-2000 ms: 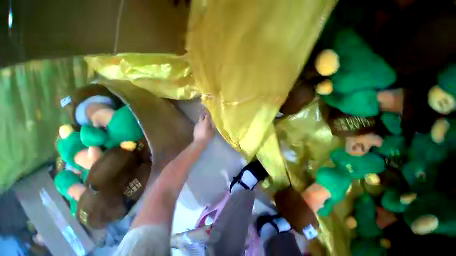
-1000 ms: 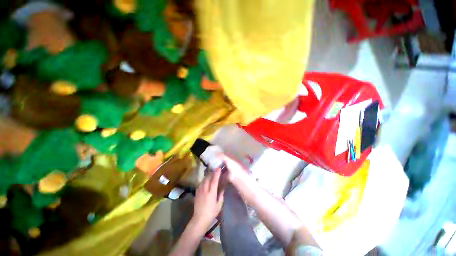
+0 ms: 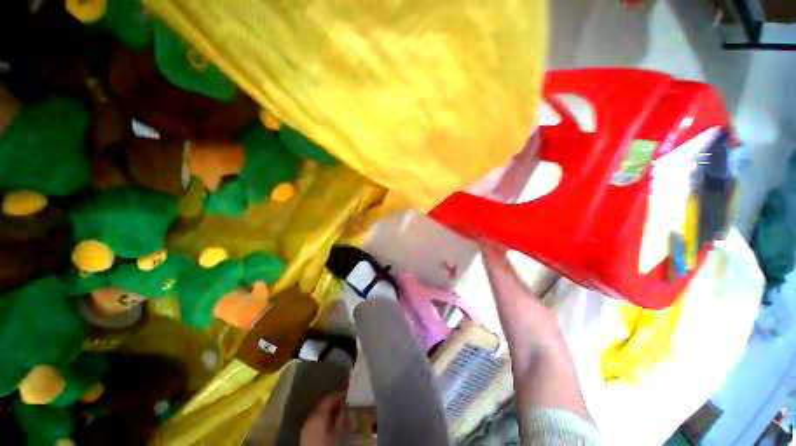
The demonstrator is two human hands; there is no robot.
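A red plastic stool (image 3: 602, 196) stands at the right, with a white paper slip (image 3: 668, 200), a dark phone (image 3: 717, 187) and a thin yellow stick on its top. My right forearm reaches up to the stool's near lower edge, and the hand is hidden behind it. My left hand (image 3: 327, 420) is at the bottom by my grey-trousered leg, small and partly cut off, its fingers unclear. Plush potted-tree toys (image 3: 126, 222) with green foliage and brown pots fill the left side. One brown pot (image 3: 279, 329) lies near my feet.
A large yellow woven sack (image 3: 410, 78) rises at the top centre, its folds running down around the toys. My feet in dark straps, a pink item (image 3: 428, 309) and a pale slatted object (image 3: 471, 375) are below. A white sack (image 3: 724, 348) with yellow inside is at the lower right.
My hands were together at my foot and are now apart: the right arm has moved to the stool, the left hand back towards my lap. The view has shifted, showing the stool larger.
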